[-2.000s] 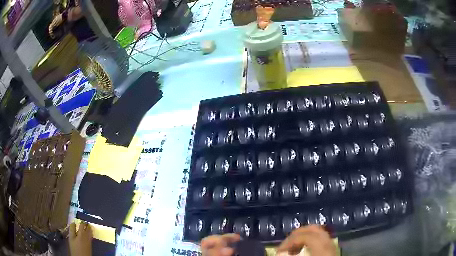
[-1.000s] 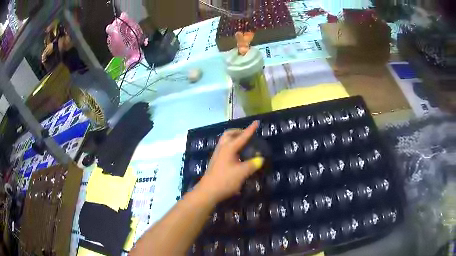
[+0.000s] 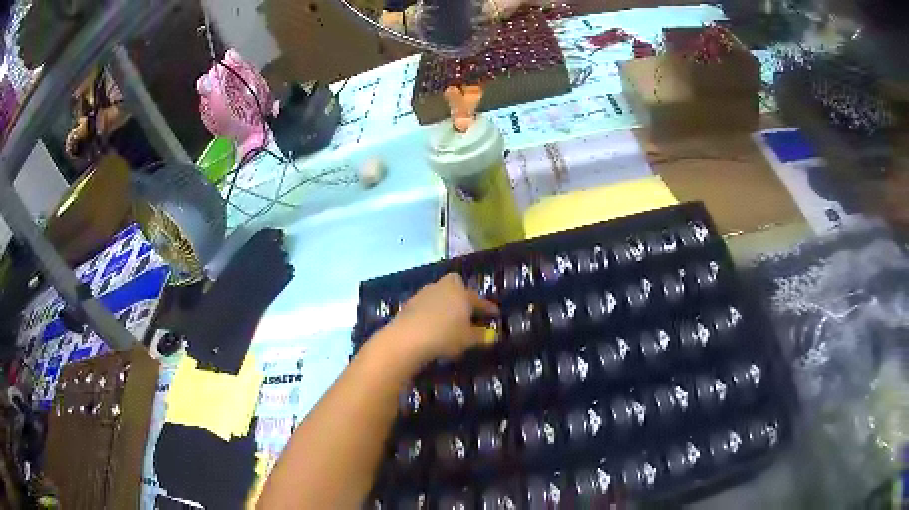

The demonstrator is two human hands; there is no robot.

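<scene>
The black divided tray (image 3: 743, 329) holds rows of glossy round black parts (image 3: 573, 364) standing on edge. My left hand (image 3: 444, 319) reaches over the tray from the lower left, palm down. Its fingertips are bent down into the second row from the back, left of the middle. A yellow patch (image 3: 489, 331) shows at the thumb tip. The hand covers the left part of that row, and whether a part is between the fingers cannot be told. A round part (image 3: 520, 319) stands just right of the fingertips. My right hand is not in view.
A lidded drink cup (image 3: 476, 189) and yellow sheet (image 3: 598, 207) are behind the tray. Plastic bags (image 3: 847, 329) lie right. Black sheets (image 3: 234, 299), yellow sheets (image 3: 209, 398) and a brown partition box (image 3: 100, 428) are left. Another person's hands show at the top edge.
My left hand came over the tray with a black part, then moved slightly left and down. The gap in the second row is now filled. My right hand has left the picture.
</scene>
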